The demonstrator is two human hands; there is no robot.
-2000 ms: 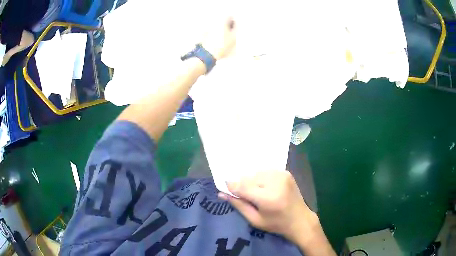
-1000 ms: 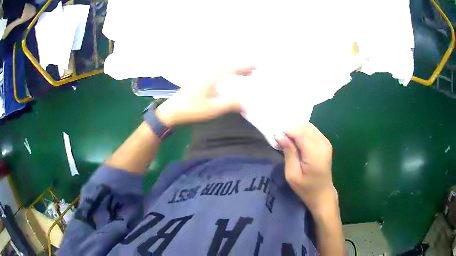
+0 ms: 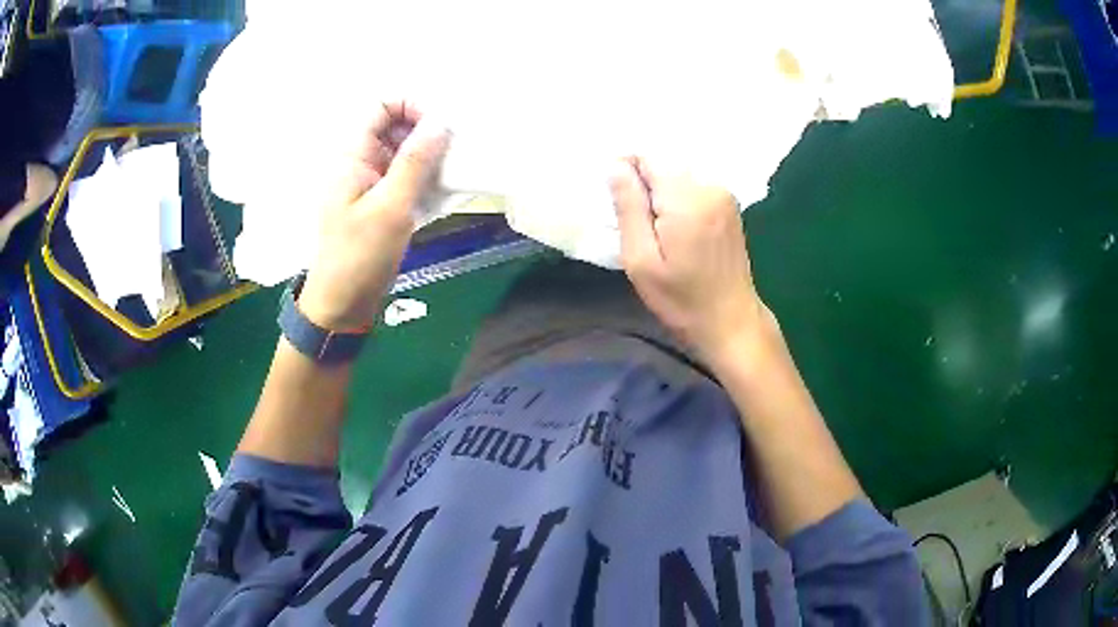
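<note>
A large overexposed heap of white cloth (image 3: 539, 74) fills the upper middle, and its folds are washed out. My left hand (image 3: 386, 196), with a dark watch on the wrist, pinches the cloth near its front edge at left. My right hand (image 3: 687, 239) grips the near edge of the cloth to the right of it, thumb on top. The cloth hangs slightly between the two hands. Where the held piece ends and the heap begins cannot be told.
Yellow tube handle (image 3: 150, 331) with white pieces (image 3: 117, 227) stands at left, a blue stool (image 3: 153, 74) behind it. Another yellow handle (image 3: 1008, 49) is at upper right. Green floor (image 3: 920, 270) holds small scraps. A pale box (image 3: 975, 527) with a black cord lies lower right.
The narrow white piece no longer reaches down toward my body. My left hand has moved up and left and now pinches cloth. My right hand has moved up and left, still gripping cloth.
</note>
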